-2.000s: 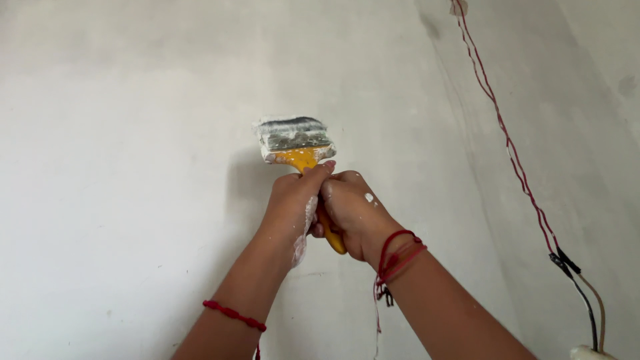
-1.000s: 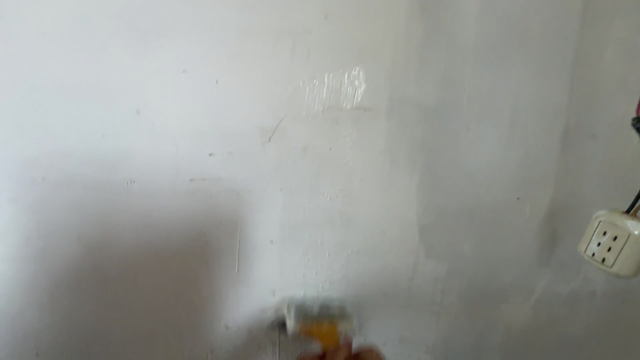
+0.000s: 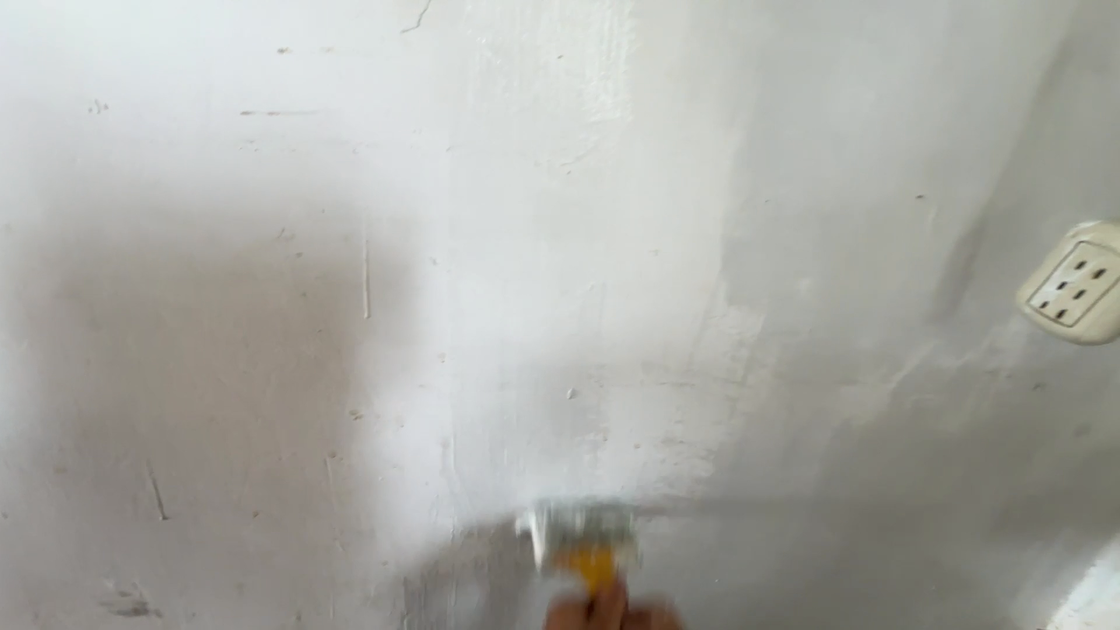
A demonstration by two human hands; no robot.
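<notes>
A wide paintbrush (image 3: 584, 534) with a yellow handle, blurred by motion, is against the pale wall (image 3: 542, 289) at the bottom centre of the head view. Its bristles point up and its metal band is smeared with white. Fingers close around the handle at the lower edge. They look like those of my left hand (image 3: 569, 614) on the left side and my right hand (image 3: 652, 612) on the right, mostly cut off by the frame. Wet, glossy white streaks run down the wall above the brush.
A cream wall socket (image 3: 1078, 284) with several slots sits at the right edge. The wall has small chips, scratches and a thin crack (image 3: 418, 17) near the top. Soft shadows fall across its left and lower parts. A bright patch shows at the lower right corner.
Two seconds ago both hands held the brush in full view; now only fingertips show at the bottom. The view has shifted down the wall. The wires seen earlier are out of view.
</notes>
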